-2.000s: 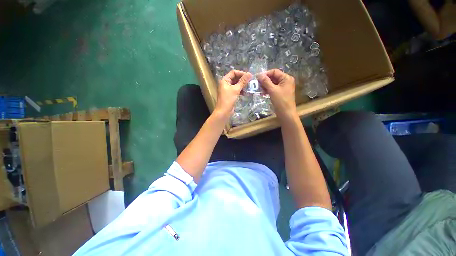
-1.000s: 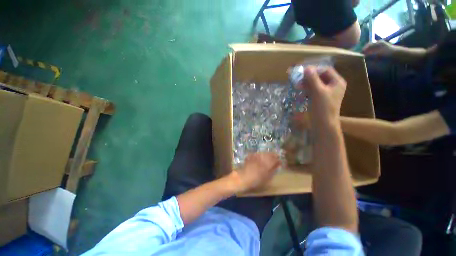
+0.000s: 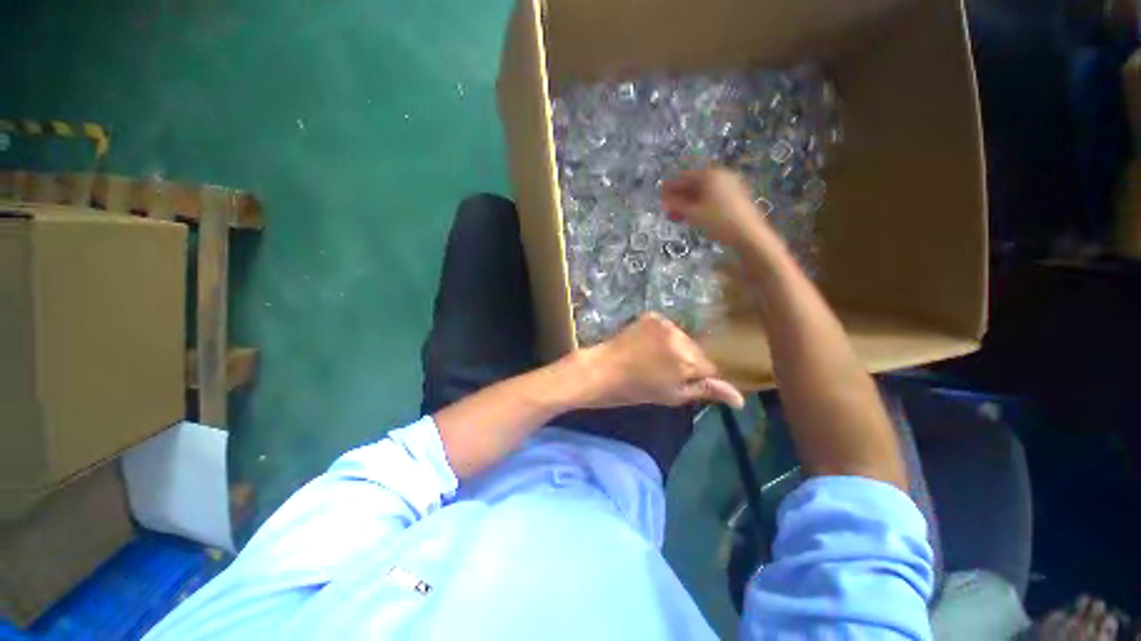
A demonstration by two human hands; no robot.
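Observation:
Many loose clear plastic parts (image 3: 638, 238) lie in the large open brown carton (image 3: 907, 188) in front of my knees. My left hand (image 3: 657, 363) is at the carton's near edge, fingers curled, thumb pointing right; its fingertips are turned away, so I cannot see whether it holds anything. My right hand (image 3: 713, 207) is over the middle of the parts, fingers bent, blurred by motion; whether a part is between its fingers cannot be told.
At the left, a closed-sided brown box (image 3: 106, 332) is by a wooden pallet (image 3: 213, 301), with a white sheet (image 3: 182, 482) and a blue crate (image 3: 138, 582) below. A grey seat (image 3: 976, 488) is at the right. Yellow-black tape marks the green floor.
My right hand has lowered from the carton's far side towards the parts. My left hand has drawn back to the near edge. Another person's arm has left the carton. The view has shifted.

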